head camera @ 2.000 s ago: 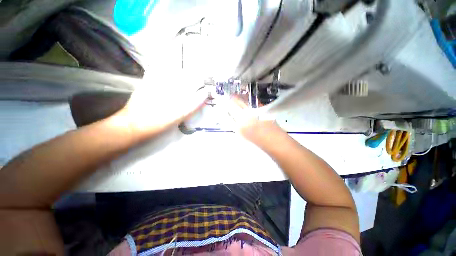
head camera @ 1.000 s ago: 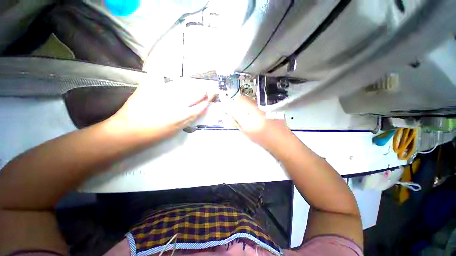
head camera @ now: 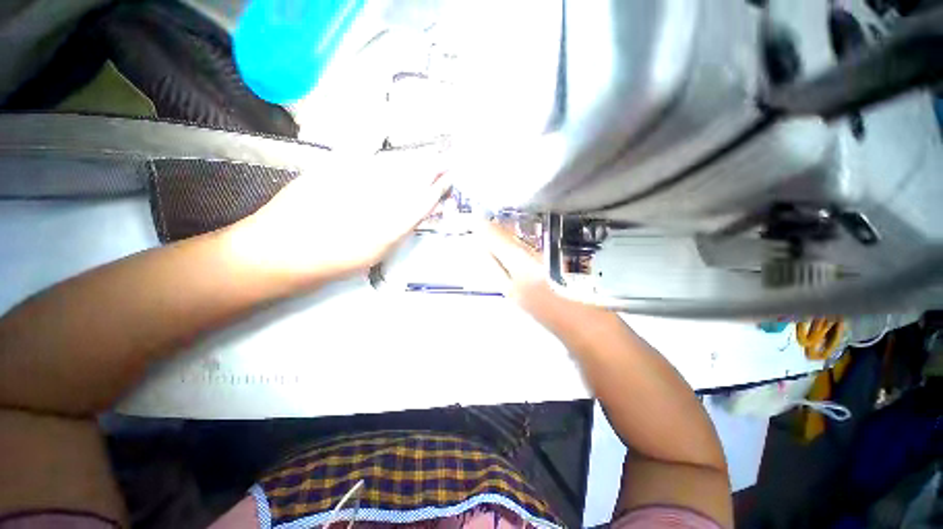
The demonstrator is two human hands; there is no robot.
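Observation:
A garment with a dark brown-grey panel and a lighter grey band lies left of the machine head. The band runs right towards the needle area. My left hand lies on the cloth left of the presser foot and needle area, fingers pointing at it. My right hand is just right of that spot, fingertips close to it. Strong glare washes out both hands' fingers and the cloth under them, so I cannot tell what either hand grips.
The white sewing machine head fills the upper right. A bright blue object is at the top. Orange scissor handles lie at the table's right end. The white table edge has ruler marks. A checked apron is below.
The view has shifted, so the machine head looks larger and lower, and the blue object shows more. The scissors are now partly covered by the machine. Both hands stay near the needle area.

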